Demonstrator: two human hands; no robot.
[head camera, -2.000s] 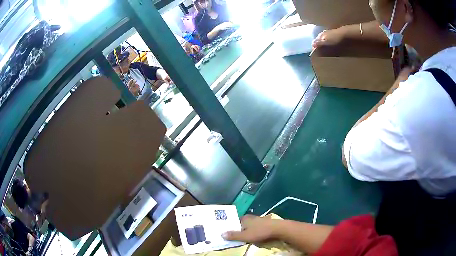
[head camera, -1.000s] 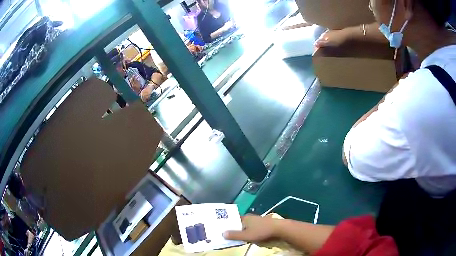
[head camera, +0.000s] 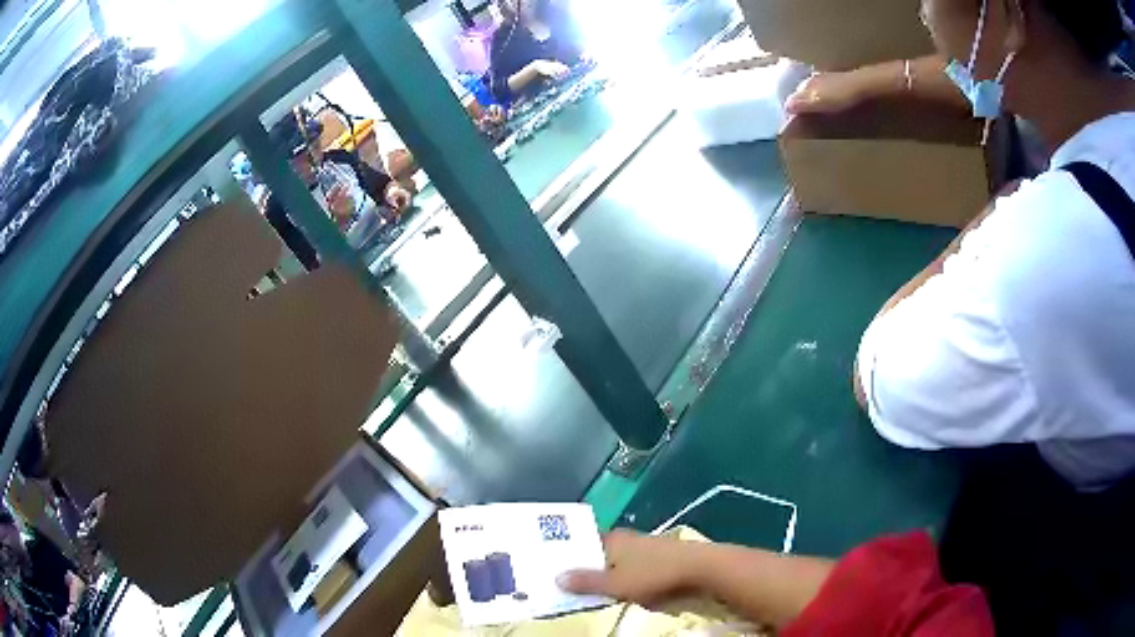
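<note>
My right hand (head camera: 635, 569), in a red sleeve, comes in from the lower right. It is shut on a white printed leaflet (head camera: 529, 548) with two dark upright shapes and a QR code. The leaflet is over crumpled yellow-tan kraft paper (head camera: 429, 620). My left hand is not in view. An open brown carton (head camera: 224, 386) stands at lower left, its tall flap upright. Inside it are a pale grey foam insert (head camera: 396, 500), another white leaflet (head camera: 321, 541) and a small tan box (head camera: 336, 585) partly under that leaflet.
A green post (head camera: 498, 237) rises between the bench (head camera: 772, 373) and the shiny belt (head camera: 510, 404). A white wire loop (head camera: 792, 516) is near my sleeve. A masked person in a white shirt (head camera: 983, 336) holds another carton (head camera: 878, 174) at right. Other people are across the line.
The open carton has shifted slightly left and down, with the leaflet inside it. My right hand and its leaflet have stayed nearly still. People across the line have moved their arms.
</note>
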